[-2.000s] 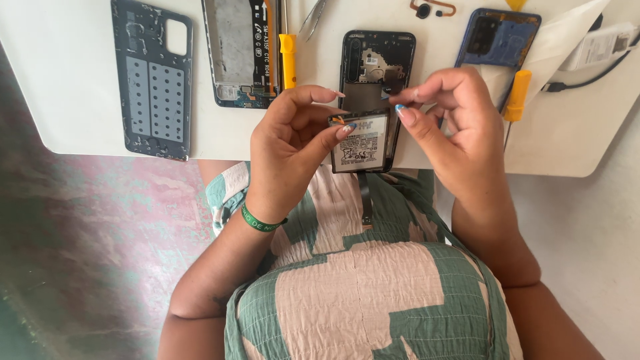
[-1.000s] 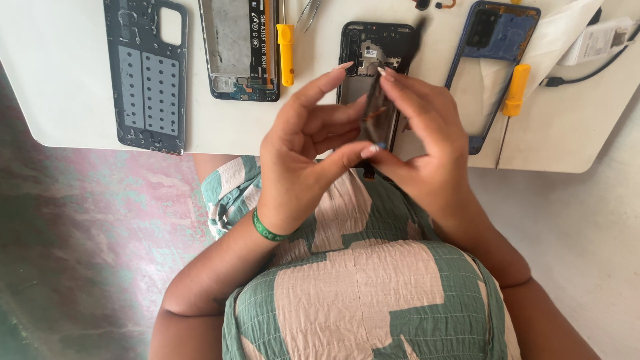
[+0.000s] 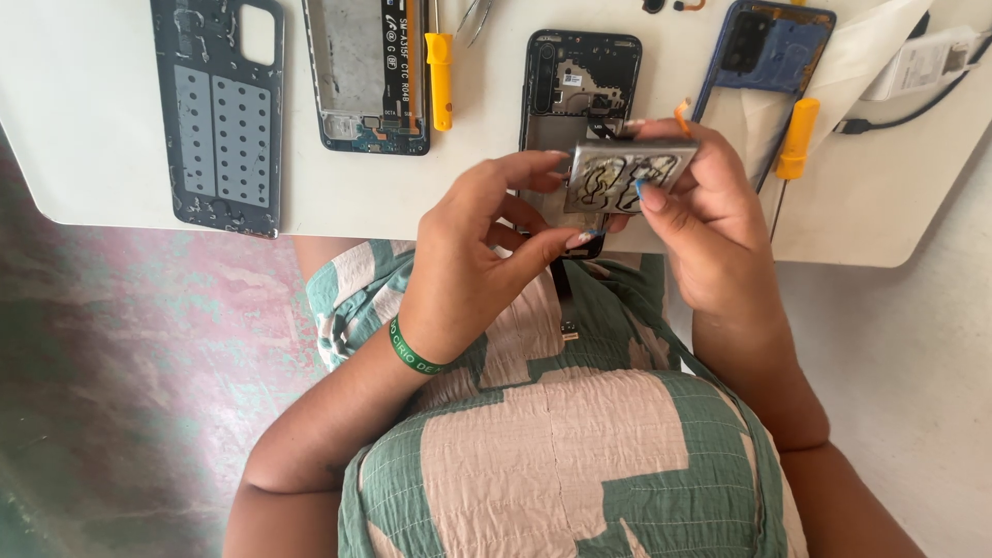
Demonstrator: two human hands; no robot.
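A flat phone battery (image 3: pixel 612 182) with dark adhesive lines on its silvery face is held in my right hand (image 3: pixel 709 201), thumb on that face, fingers behind. An orange flex tab (image 3: pixel 683 118) sticks up by its upper right corner. My left hand (image 3: pixel 496 232) is at the battery's left edge, fingers curled and apart; whether its fingertips touch the battery I cannot tell. Beneath both hands lies an opened black smartphone (image 3: pixel 581 85), its lower part partly hidden. A dark flex cable (image 3: pixel 561 283) hangs from its bottom end over the patterned garment.
On the white table (image 3: pixel 85 155) lie a dark phone back cover (image 3: pixel 225 132), a phone frame with exposed boards (image 3: pixel 364 85), two yellow-handled screwdrivers (image 3: pixel 439 81) (image 3: pixel 797 139), tweezers (image 3: pixel 475 19), a blue phone frame (image 3: pixel 767 50), and a white charger (image 3: pixel 918 66) with a black cable (image 3: pixel 899 122).
The battery has turned from its label side, seen two seconds ago, through edge-on to its adhesive-marked face. My left hand no longer holds it as it did then.
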